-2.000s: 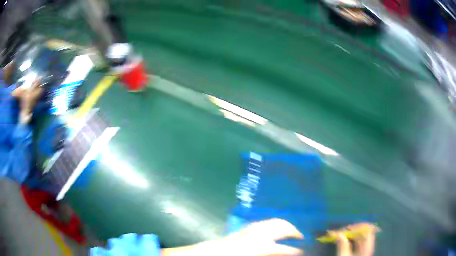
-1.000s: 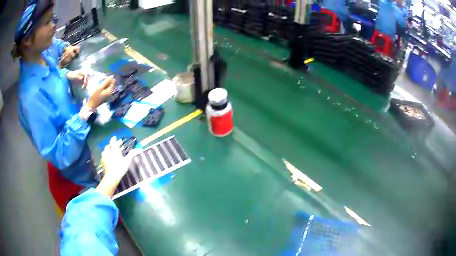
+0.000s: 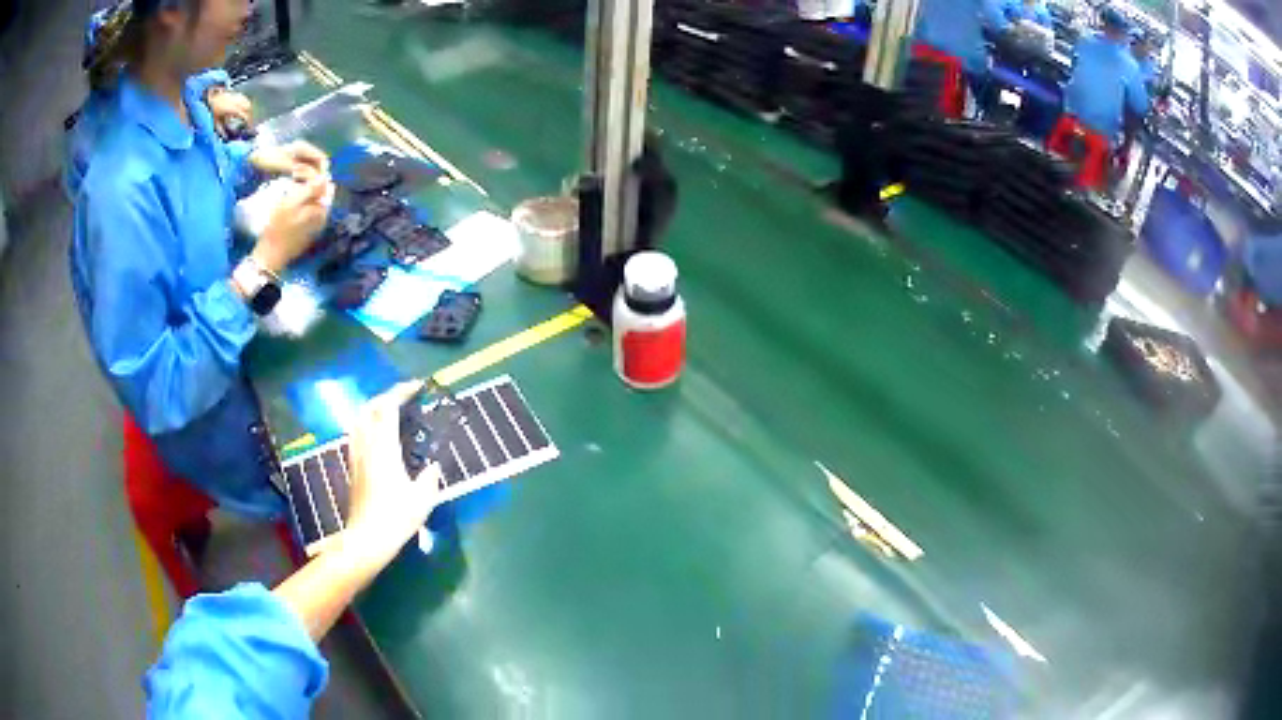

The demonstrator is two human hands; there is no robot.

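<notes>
My left hand (image 3: pixel 380 485) reaches out at the left and holds a black plastic housing (image 3: pixel 426 431) between thumb and fingers. The hand and housing are over the white-edged strip sheet (image 3: pixel 513 426), whose black bars show on both sides of the hand. The blue dot pad sheet (image 3: pixel 935 678) lies at the bottom right, cut off by the picture's edge. My right hand is out of the picture.
A white bottle with a red label (image 3: pixel 650 324) stands by the metal post (image 3: pixel 613 141). A pale round container (image 3: pixel 546 239) is behind it. A worker in blue (image 3: pixel 155 267) sits at the left near several black housings. A black parts tray (image 3: pixel 1160 363) is at the far right.
The view has swung left since the first frame. My left hand has gone from beside the blue sheet to the strip sheet; the housing now shows clearly in it. My right hand has left view.
</notes>
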